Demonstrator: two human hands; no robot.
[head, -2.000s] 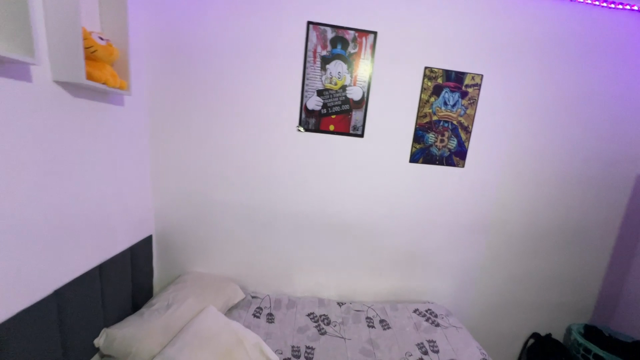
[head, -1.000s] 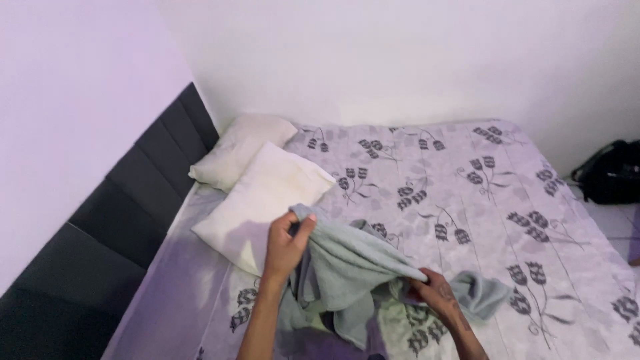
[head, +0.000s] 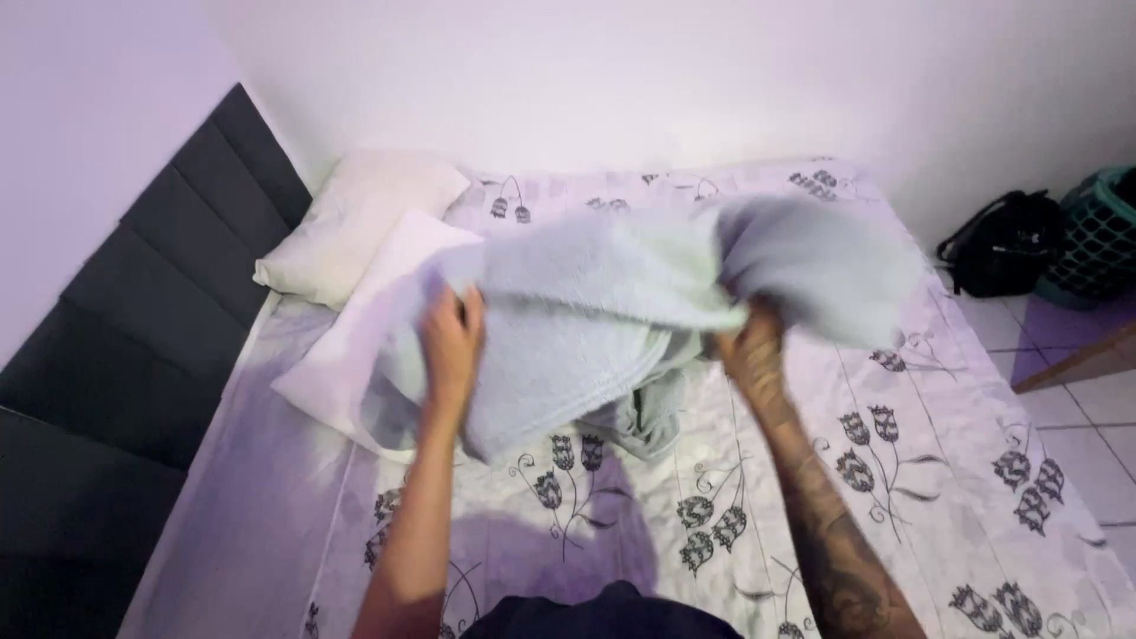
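A light grey-blue cloth, maybe a towel or blanket (head: 568,275), is spread in the air over the bed, partly blurred by motion. Its left part is gripped by my left hand (head: 453,337), and my right hand (head: 753,346) grips its lower edge on the right. One end billows up beyond my right hand. Below the cloth, a bunched grey-green piece (head: 643,422) hangs or lies near the sheet; whether it belongs to the same cloth I cannot tell. The bed carries a pale sheet with dark flower prints (head: 577,524).
Two white pillows, one at the back (head: 373,222) and one nearer (head: 333,382), lie beside the dark padded headboard (head: 151,266). A black backpack (head: 1007,244) and a green plastic basket (head: 1100,235) stand on the tiled floor at right. A brown wooden edge (head: 1078,359) juts in there.
The view has tilted down from the wall to the bed. Since one second ago, the cloth has been opened wider between my hands, and its right end has swung up off the bed.
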